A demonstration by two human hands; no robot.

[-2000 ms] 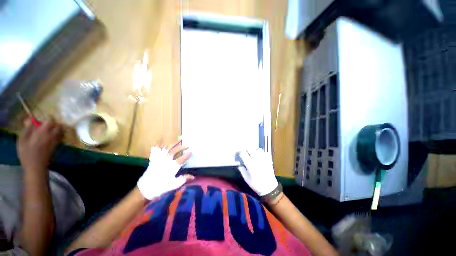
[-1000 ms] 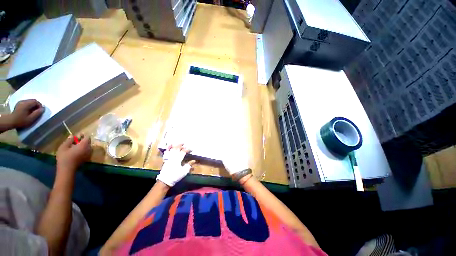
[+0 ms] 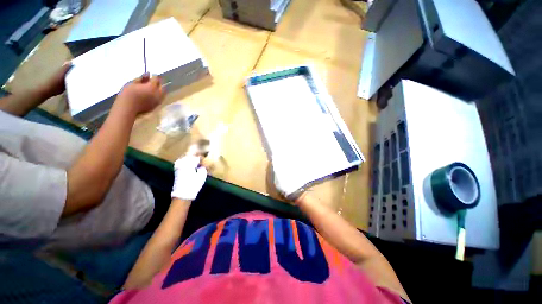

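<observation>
A shallow white sheet-metal tray [image 3: 300,122] lies at a slant on the bench in front of me, its dark inner walls showing at the far end and right side. My right hand [image 3: 286,185], in a white glove, holds its near left corner; glare hides the fingers. My left hand [image 3: 190,175], also gloved, is off to the left at the bench edge, fingertips over a small blurred tan thing; I cannot tell whether it grips it. A green tape roll [image 3: 455,186] lies on the pale chassis [image 3: 451,136] at right, a strip hanging from it.
A crumpled clear bag [image 3: 177,119] lies beyond my left hand. At left, another worker's hand [image 3: 141,94] holds a thin-shafted tool over a white chassis [image 3: 128,65]. More metal boxes [image 3: 469,44] stand at far right and at the back. The bench has a green edge [image 3: 238,191].
The view has swung left. The tray has turned anticlockwise. My left hand has left the tray's near edge and moved left; my right hand stays at it. The other worker's tool hand has moved onto their chassis.
</observation>
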